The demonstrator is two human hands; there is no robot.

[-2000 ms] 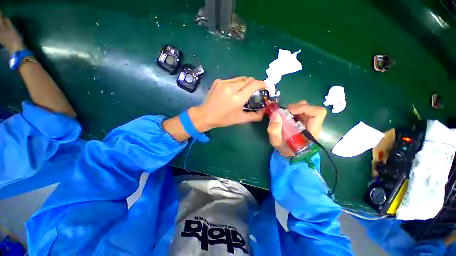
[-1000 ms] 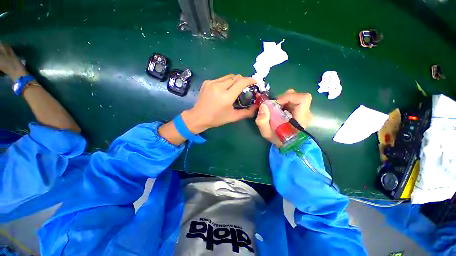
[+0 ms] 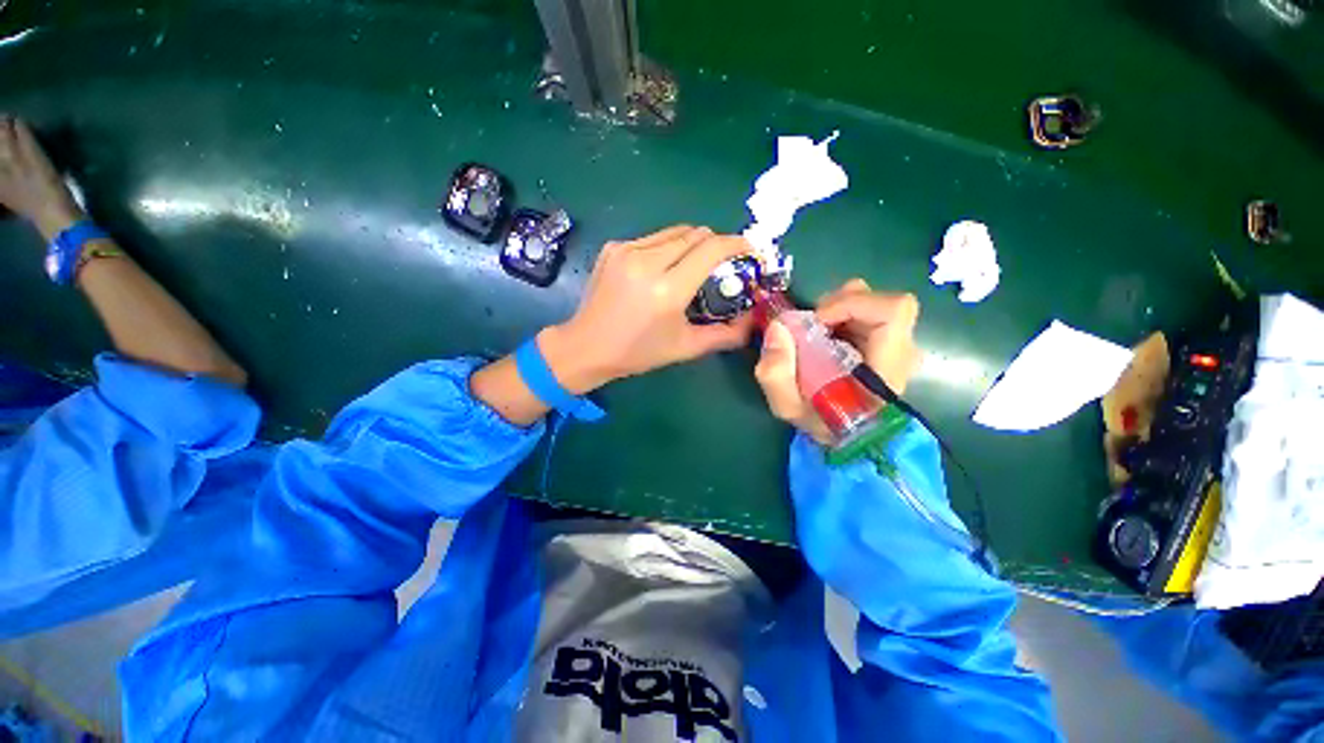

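My left hand (image 3: 639, 312), bare with a blue wrist strap, holds a small black device housing (image 3: 725, 290) between thumb and fingers above the green bench. My right hand (image 3: 857, 349) grips a clear glue syringe (image 3: 834, 389) with red contents and a green cap at its rear. The syringe's front end is at the right edge of the housing; whether the tip touches it cannot be told. Two more black housings, one (image 3: 475, 200) and another (image 3: 534, 247), lie side by side to the left of my left hand.
Crumpled tissue (image 3: 796, 186) lies beyond my hands, another tissue (image 3: 966, 261) to the right. White paper (image 3: 1051, 378) lies near a black controller (image 3: 1169, 479). A metal post (image 3: 593, 58) stands at the back. Another person's arm (image 3: 145, 312) rests at left. Two small parts lie far right.
The view has shifted slightly. Both hands keep their holds on the housing and the syringe, with the syringe's front end staying at the housing's right side.
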